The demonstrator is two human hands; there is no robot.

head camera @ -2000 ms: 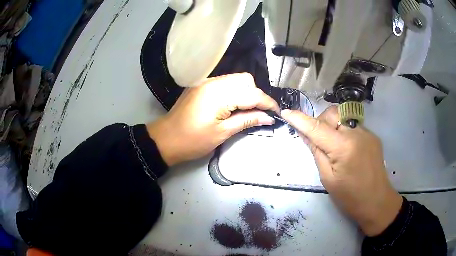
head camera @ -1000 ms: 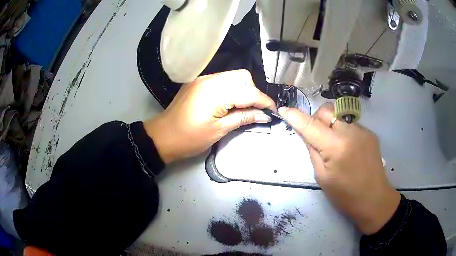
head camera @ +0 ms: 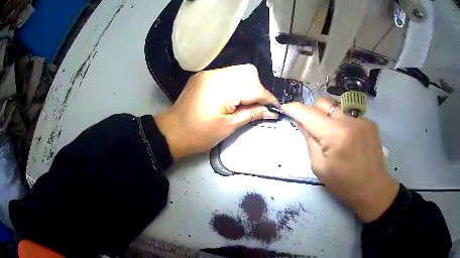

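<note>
The dark garment piece [head camera: 164,55] lies on the table behind and under my left hand, its curved edge with a pale stitch line at the left. My left hand [head camera: 222,103] pinches a folded dark edge of it between thumb and forefinger, just in front of the presser foot [head camera: 292,90]. My right hand [head camera: 343,151] touches the same fold with its forefinger tip from the right; its other fingers are curled, one with a ring. The fingertips of both hands almost meet. The exact fold is small and partly hidden by the fingers.
The white sewing machine head [head camera: 348,30] stands above the work. A cream oval disc [head camera: 204,33] hangs left of the needle. A cream tension knob [head camera: 353,103] is close to my right hand. Cloth scraps [head camera: 22,95] lie beside the table at left. Dark smudges [head camera: 254,206] mark the table front.
Both hands have stayed at the fold with nearly the same grip. The whole view has shifted slightly, and a dark strip now shows at the bottom edge of the table.
</note>
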